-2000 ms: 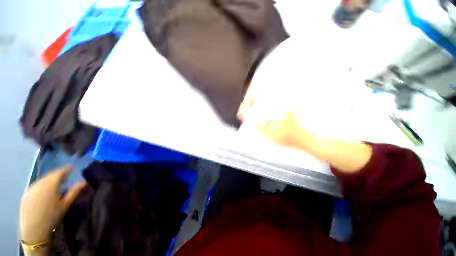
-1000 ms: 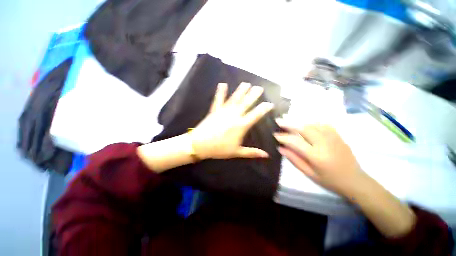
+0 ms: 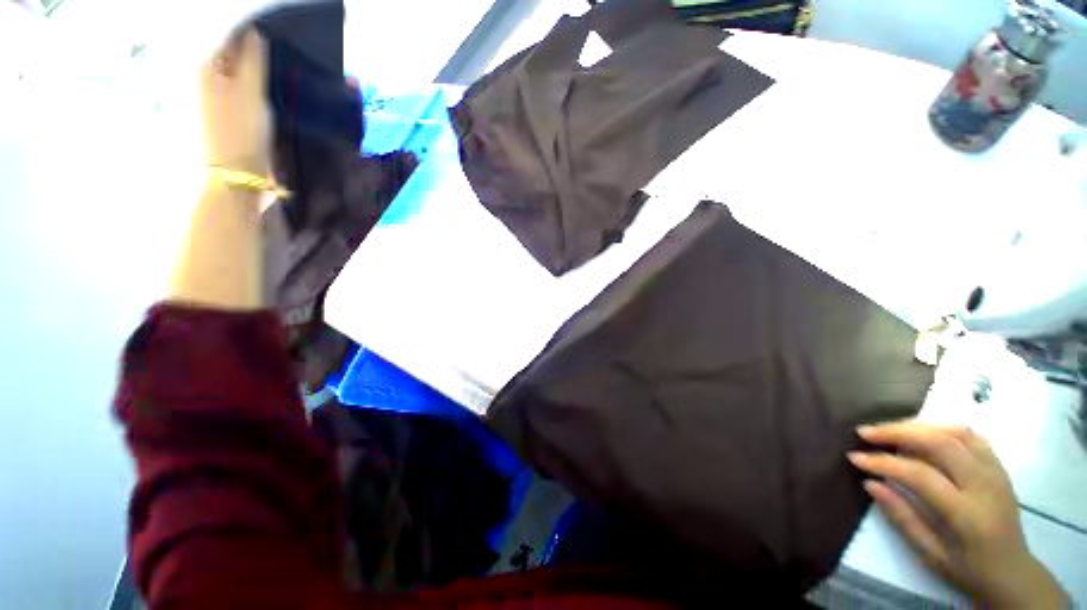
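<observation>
A dark brown garment piece [image 3: 715, 393] lies spread on the white table and hangs over its front edge. My right hand [image 3: 954, 500] rests at its right edge, fingertips on the cloth near the presser foot [image 3: 936, 342]. My left hand [image 3: 242, 113] is raised at the upper left, blurred, holding a dark cloth piece [image 3: 312, 107] that hangs down beside it; its fingers are partly hidden. More dark cloth [image 3: 340, 221] hangs off the table's left side below it.
Part-sewn dark pieces [image 3: 572, 131] are heaped at the back of the table [image 3: 417, 292]. A patterned bottle with a metal lid [image 3: 992, 89] stands at the back right. The white sewing machine [image 3: 1037, 262] is at right. A blue basket [image 3: 405, 387] holding dark cloth is below the table.
My left hand has left the garment piece and moved to the upper left, where it has taken hold of dark cloth. The view has shifted, and the spread garment piece is more fully in view.
</observation>
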